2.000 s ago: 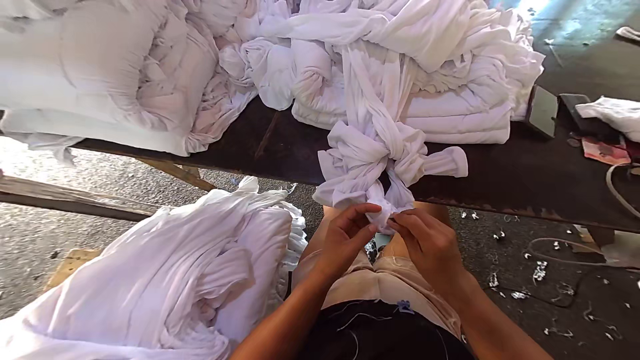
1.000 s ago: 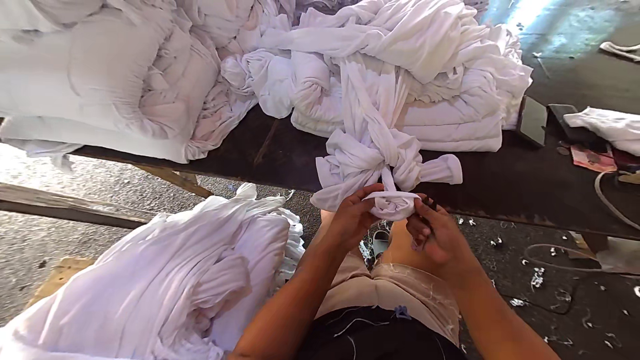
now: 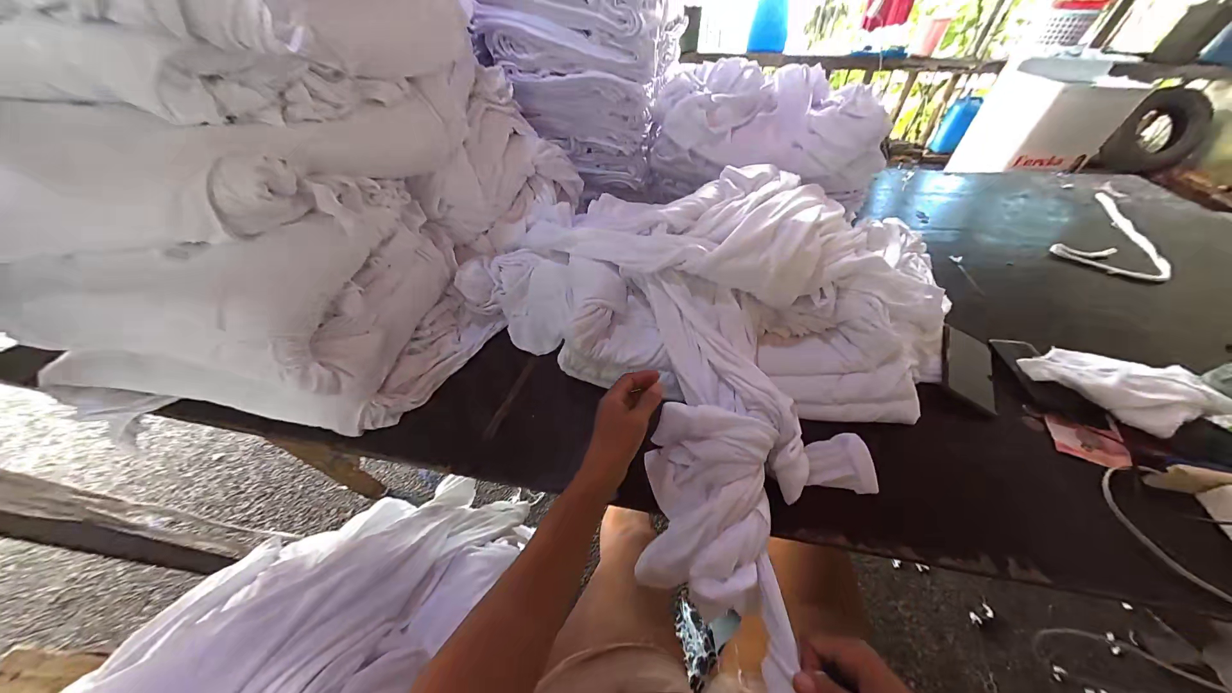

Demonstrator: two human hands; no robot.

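Observation:
My left hand point(image 3: 629, 404) is raised beside the white cloth on the table, its thumb and fingertips near each other; whether it pinches a thread or cloth cannot be told. At the bottom edge, my right hand point(image 3: 847, 668), partly out of view, grips the tail of a knotted white cloth bundle point(image 3: 717, 481). That bundle hangs over the table edge between my knees. From its knot, twisted cloth runs up to a loose heap of white cloth point(image 3: 751, 250) lying on folded white cloth. A short cloth end point(image 3: 842, 464) sticks out to the right of the knot.
Tall stacks of white cloth point(image 3: 192, 202) stand on the dark table point(image 3: 577, 462) at left and behind. More white cloth point(image 3: 327, 606) lies low at left. On the right are a phone-like dark slab point(image 3: 968, 371), a white rag point(image 3: 1126, 385) and a cable point(image 3: 1145, 539).
My hands were together at the bundle's lower end; now they are apart, the left higher beside the knot, the right lower with the stretched tail. The view has tilted up.

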